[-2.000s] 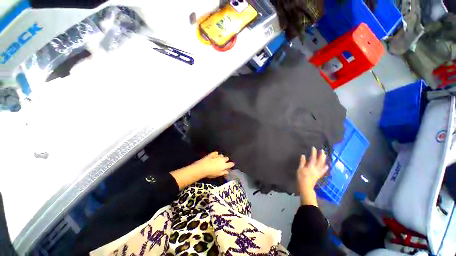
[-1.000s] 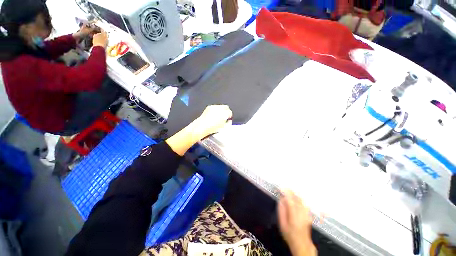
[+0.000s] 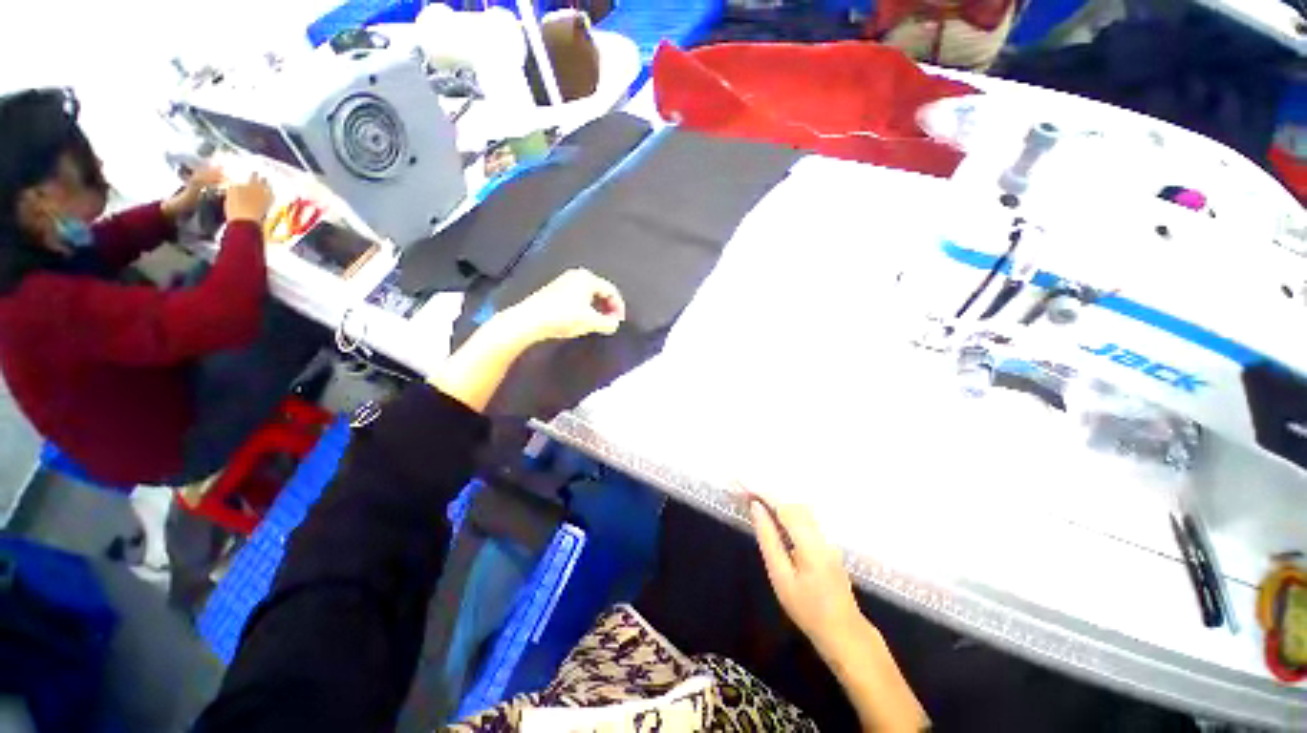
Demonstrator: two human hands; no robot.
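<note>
Dark grey cut panels (image 3: 674, 215) lie flat at the left part of the white table, with a thin blue strip (image 3: 581, 193) along them. My left hand (image 3: 566, 305) is over the panels near the table's front edge. Its fingers are curled, and whether they pinch cloth is hidden. My right hand (image 3: 803, 559) is at the table's front edge, thumb and finger a little apart, with nothing seen in it. The sewing machine (image 3: 1147, 308) with blue stripe stands at the right.
Red cloth (image 3: 817, 100) lies at the far edge. Thread snips (image 3: 1201, 570) and a yellow-cased phone (image 3: 1290, 616) are at right. A neighbouring machine (image 3: 387, 136) and a seated person (image 3: 129, 315) are at left. Blue crates (image 3: 538, 616) and a red stool (image 3: 265, 465) are below.
The view has swung from the floor side to the table. The dark bundle from my lap is out of sight there. Over the last second my left hand has moved slightly over the panels.
</note>
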